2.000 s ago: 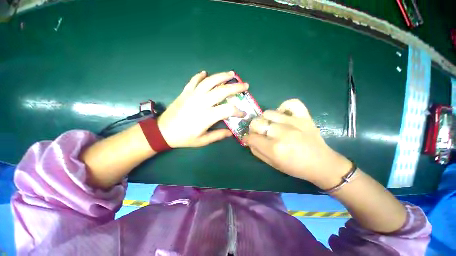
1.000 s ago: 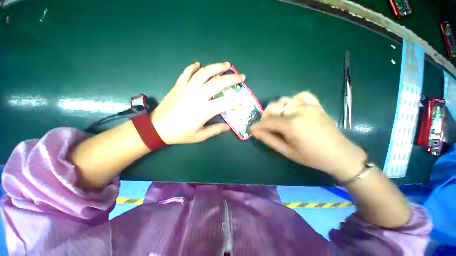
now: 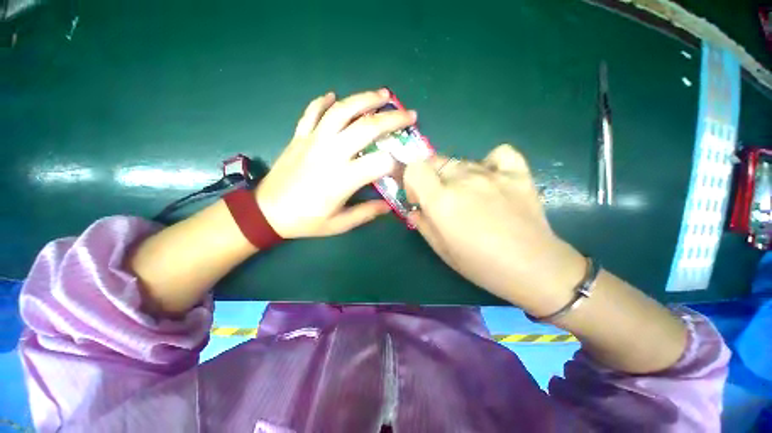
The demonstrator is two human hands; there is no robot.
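Observation:
A red-framed phone unit (image 3: 410,150) lies tilted on the dark green mat in front of me, with green and silver parts showing inside. My left hand (image 3: 326,173) lies over its left side and grips it, fingers across the upper end and thumb at the lower left edge. My right hand (image 3: 482,216) is over the lower right part of the unit, its fingertips on or just above it. The fingers hide that end, and I cannot tell whether they pinch a small part. A dark red strap (image 3: 252,218) is around my left wrist.
Silver tweezers (image 3: 604,148) lie on the mat at right. Beyond them are a pale blue strip (image 3: 707,182) and red-framed units (image 3: 753,199) at the right edge. A cord with a red-and-white clip (image 3: 237,167) lies left of my left hand. The worn pale raised edge (image 3: 677,19) runs along the upper right.
My right hand has moved left and further over the unit, covering more of its lower end. My left hand keeps its hold on the unit. The view has shifted slightly.

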